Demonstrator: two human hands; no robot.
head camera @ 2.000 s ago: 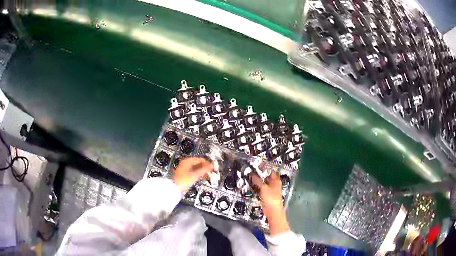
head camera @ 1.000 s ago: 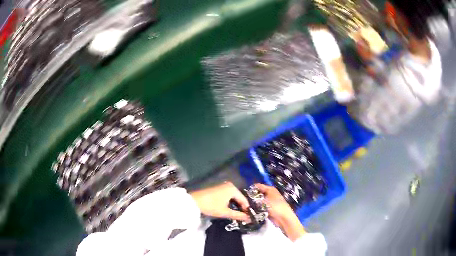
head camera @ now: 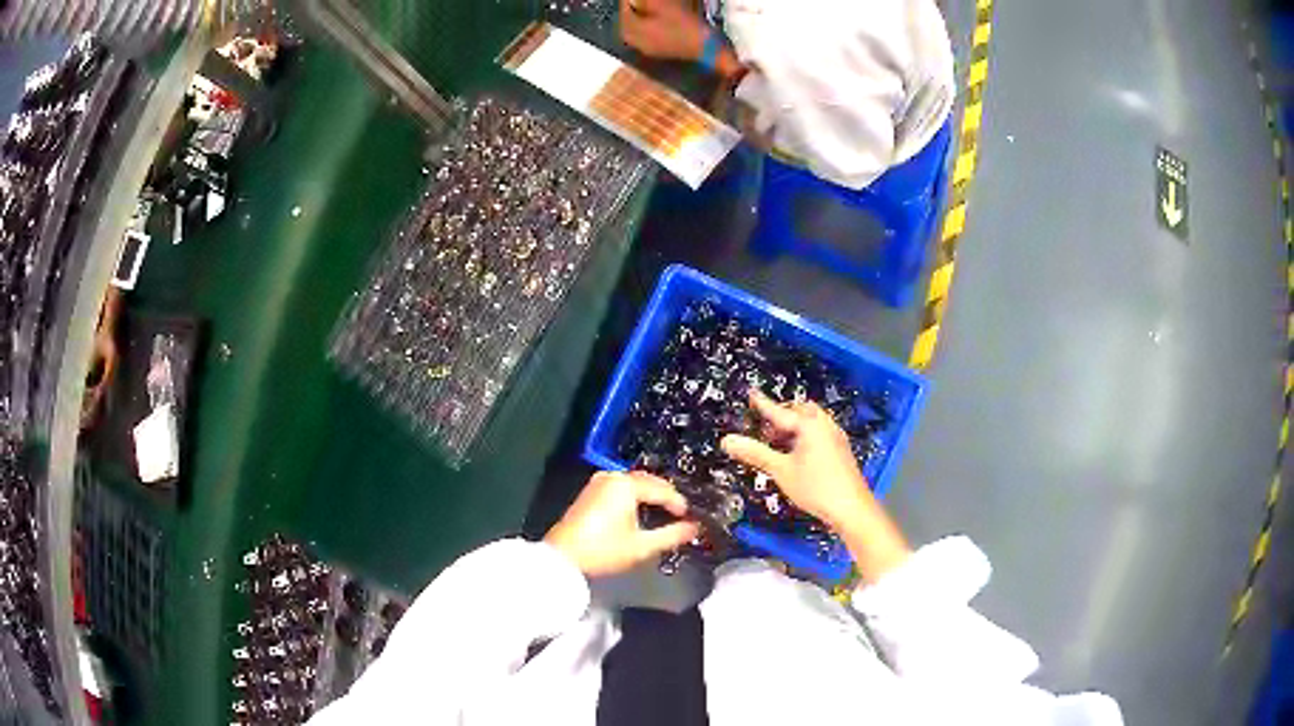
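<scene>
The blue bin [head camera: 636, 372] holds a jumble of black eared bracket parts [head camera: 700, 372] with silver tabs. My left hand [head camera: 620, 525] is at the bin's near-left corner, fingers closed around a small cluster of eared bracket parts [head camera: 717, 506]. My right hand [head camera: 812, 461] is over the bin, thumb and fingers apart just above the loose parts; I see nothing held in it. The blister tray [head camera: 345, 618] with rows of eared parts lies at the lower left, partly hidden by my left sleeve.
A silvery second blister tray [head camera: 476, 255] lies on the green bench. Beyond it is a white strip with orange print [head camera: 625, 102]. A neighbouring worker [head camera: 844, 85] sits on a blue stool [head camera: 852, 234]. Stacked full trays [head camera: 31, 185] line the left side. A small dark tray [head camera: 159, 411] is nearer.
The view has swung right to the bin. My hands, earlier over the tray and then together around a cluster beside the bin, are now apart; the right hand has moved over the bin.
</scene>
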